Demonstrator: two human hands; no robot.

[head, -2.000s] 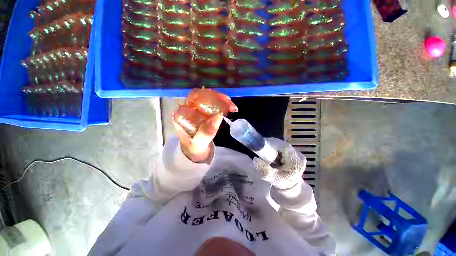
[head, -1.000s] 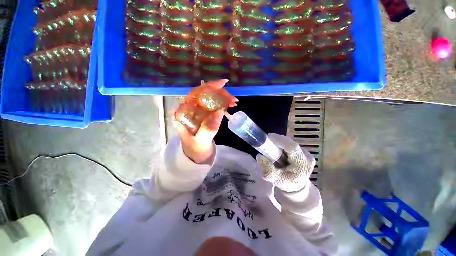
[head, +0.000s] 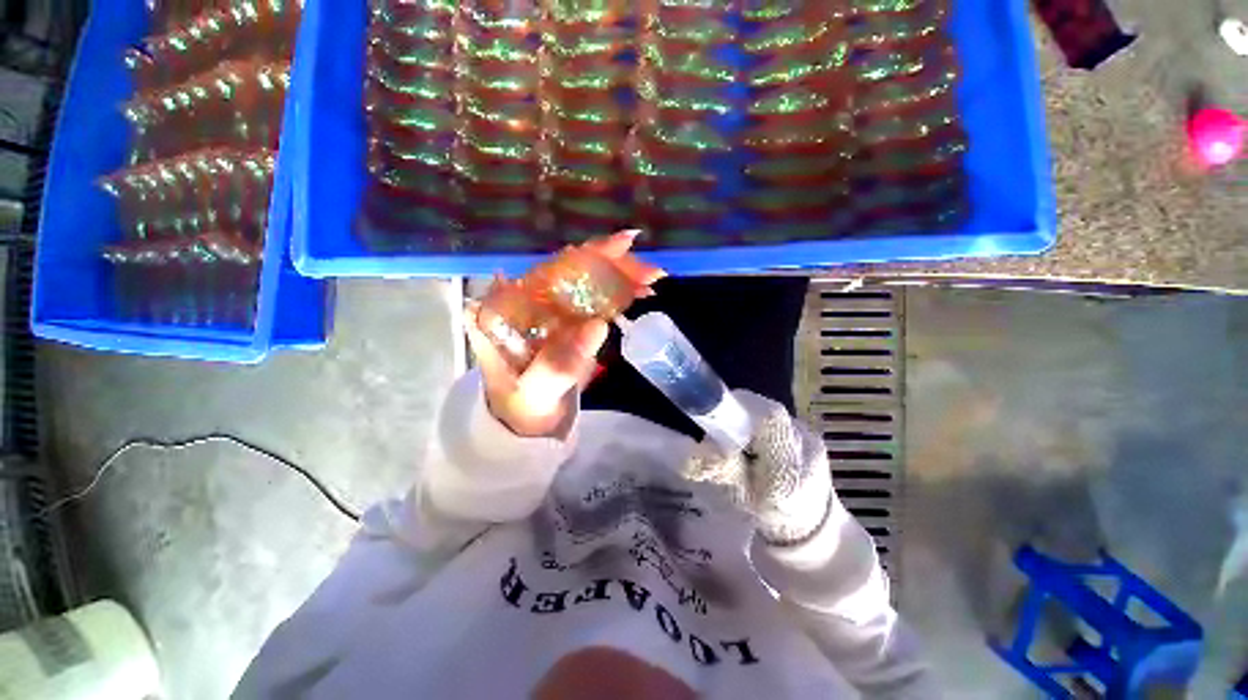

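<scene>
My bare left hand [head: 537,369] holds a glossy amber-orange soft piece [head: 582,285] with rounded lobes, just in front of the blue tray's near edge. My right hand [head: 767,472], in an off-white knitted glove, holds a clear syringe [head: 675,369] by its rear end. The syringe slants up to the left and its tip is at the piece beside my left thumb. Whether the needle is inside the piece cannot be told. The blue work tray [head: 671,259] holds packed rows of dark red-brown pieces with green glints.
A second blue tray [head: 151,337] with rows stands at the left. A pink ball [head: 1215,137] and a dark red packet [head: 1088,30] lie on the speckled worktop [head: 1136,178]. A blue stool [head: 1095,622] stands on the floor at right, beyond a drain grate [head: 860,410].
The trays have shifted slightly right in the picture. My gloved right hand has closed up nearer to the syringe barrel, and the dark part at its rear no longer shows clearly.
</scene>
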